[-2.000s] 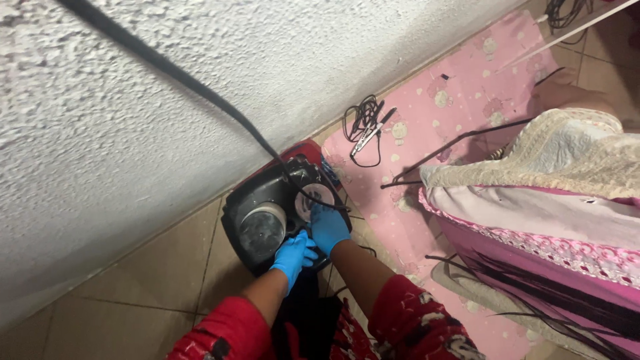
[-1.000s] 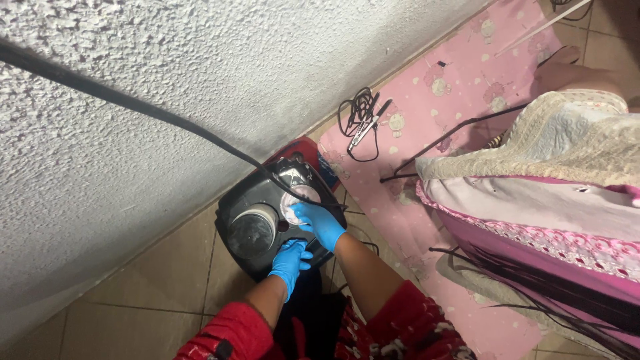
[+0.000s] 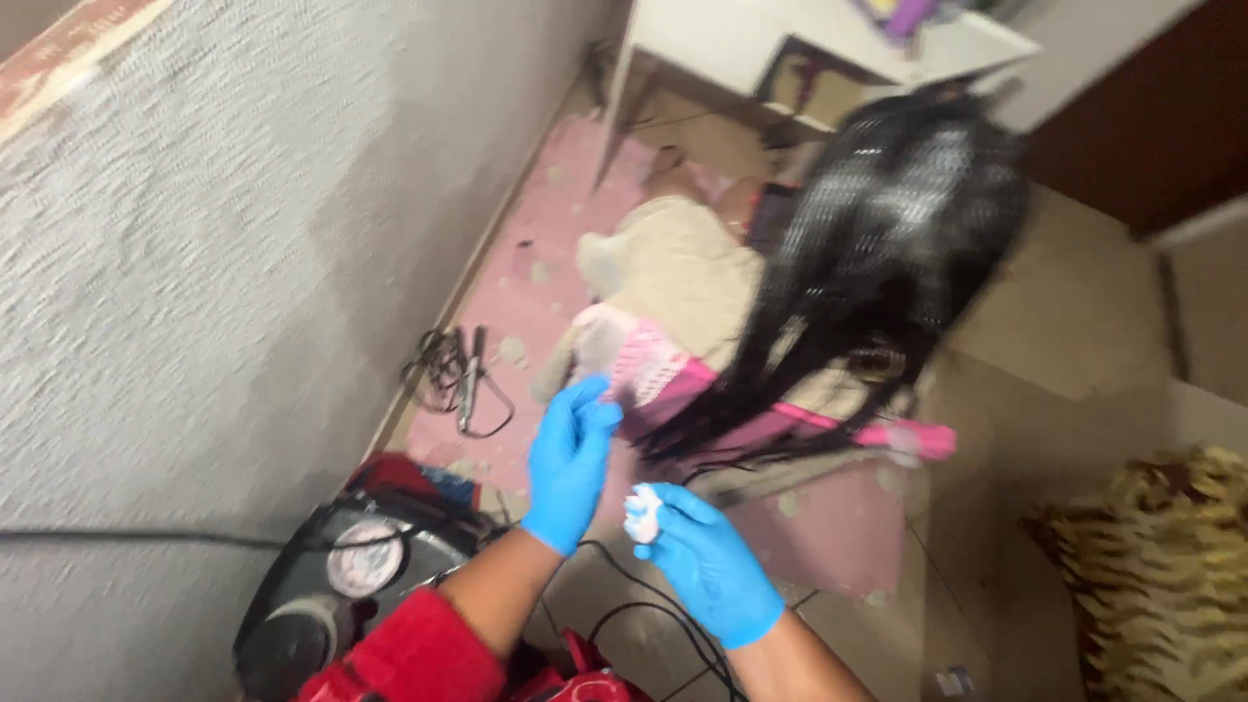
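Note:
My left hand, in a blue glove, is raised in front of the pink cloth, its fingers partly curled and nothing visible in them. Lower and to its right, my right hand, also gloved in blue, holds a white, cream-like dollop at its fingertips. Beyond both hands is a person with long, shiny black hair, whose ends hang close to my left hand. An open round tub of whitish product rests on a black case at lower left, beside a round dark lid or container. The view is blurred.
A textured wall rises on the left. A corded styling tool lies on the pink patterned mat. Black cables run over the floor tiles below my hands. White furniture stands behind; a striped furry textile lies at right.
Both hands have left the black case and come up towards the hair. The white dollop now shows in my right hand. The view has swung right, bringing the person's hair into sight.

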